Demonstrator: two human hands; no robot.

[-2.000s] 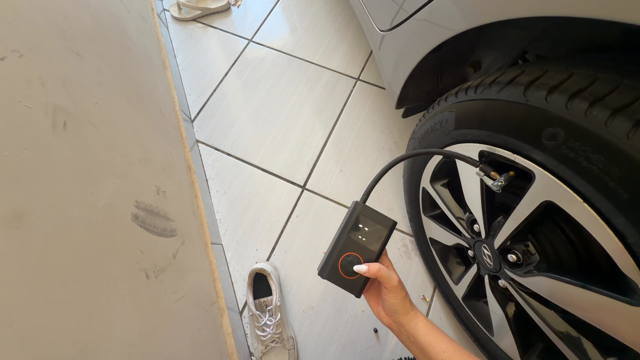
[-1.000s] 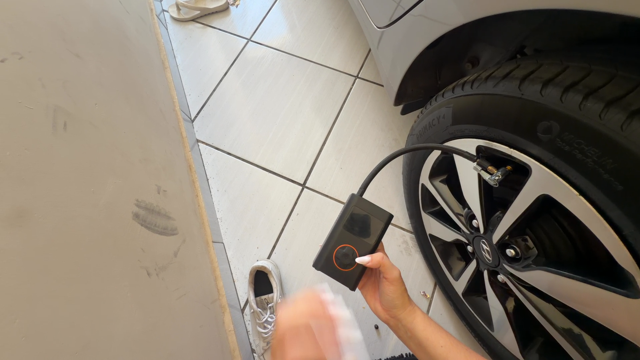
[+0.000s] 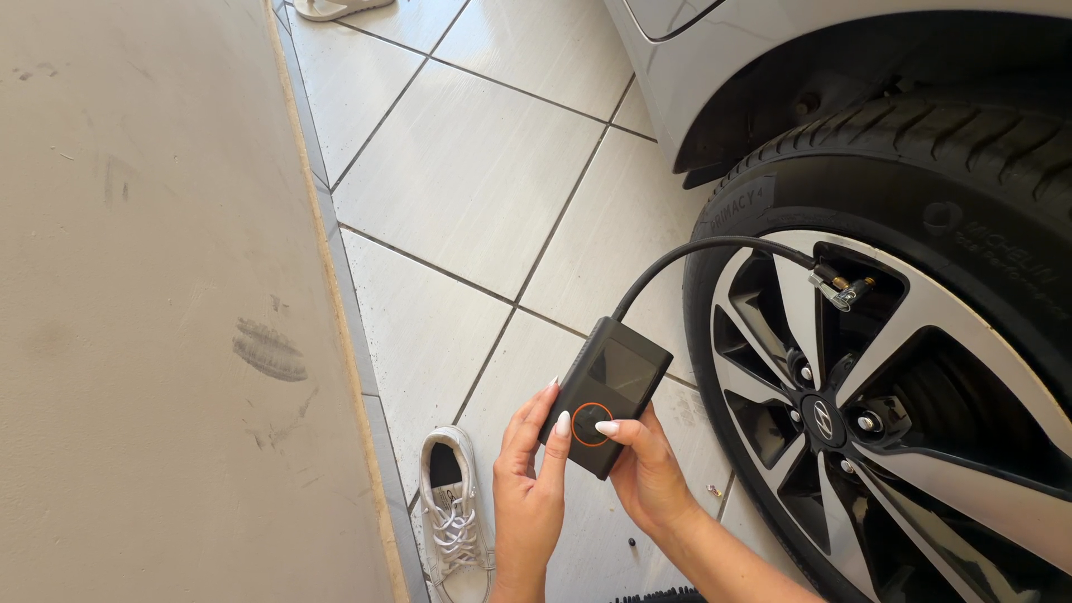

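Both of my hands hold a black portable tyre inflator (image 3: 620, 385) with a dark screen and an orange-ringed button pad. My left hand (image 3: 532, 486) grips its lower left side, thumb on the front. My right hand (image 3: 653, 469) grips the lower right side, its thumb tip at the button pad. A black rubber hose (image 3: 695, 244) arches from the inflator's top to a metal valve chuck (image 3: 840, 291) at the wheel's valve. The alloy wheel (image 3: 888, 410) carries a black Michelin tyre (image 3: 846, 180).
A white lace-up sneaker (image 3: 456, 511) stands on the tiled floor (image 3: 477, 184) left of my hands. Another shoe (image 3: 335, 7) is at the top edge. A small black cap-like piece (image 3: 632, 543) lies below the inflator. A beige wall (image 3: 167, 293) fills the left; the car body (image 3: 712, 50) is above the tyre.
My left hand, out of view two seconds ago and blurred at the bottom one second ago, now holds the inflator's left side. The screen, lit two seconds ago, is dark.
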